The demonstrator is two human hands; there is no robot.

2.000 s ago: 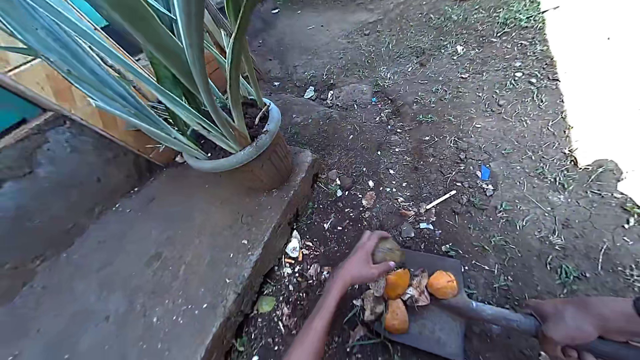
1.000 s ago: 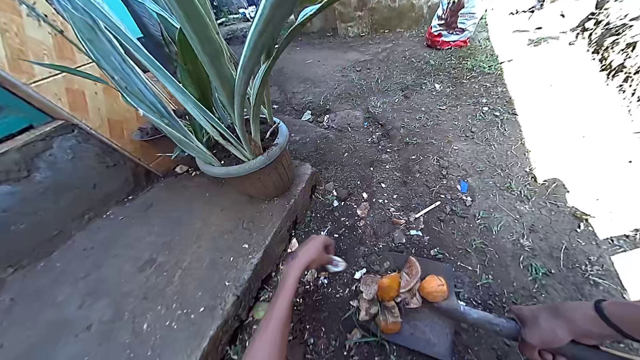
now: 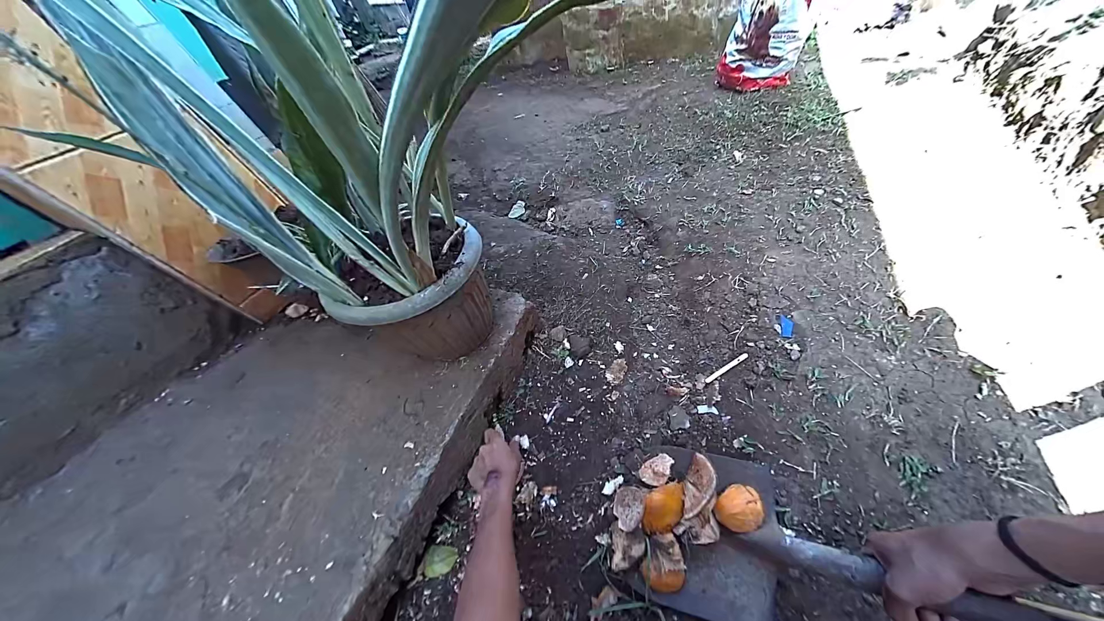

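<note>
My right hand (image 3: 918,569) grips the handle of a shovel (image 3: 729,573), whose metal blade rests on the soil. Orange fruit peels (image 3: 664,507) and dried brownish peels (image 3: 699,487) lie heaped on the blade, with a rounder orange piece (image 3: 739,508) at their right. My left hand (image 3: 496,461) reaches down to the ground beside the concrete ledge. Small whitish scraps (image 3: 521,442) lie right by its fingers; whether it holds one cannot be told. A pale scrap (image 3: 612,485) lies at the blade's left edge.
A potted plant with long leaves stands in a ribbed pot (image 3: 444,315) on the concrete ledge (image 3: 285,448). On the soil lie a thin pale stick (image 3: 726,368), a blue scrap (image 3: 786,326) and a green leaf (image 3: 440,561). A red and white sack (image 3: 763,47) stands farther back.
My left hand has moved from over the shovel's peels to the ground by the ledge. The pale piece it held one second ago is no longer plainly in it. My right hand stays on the handle.
</note>
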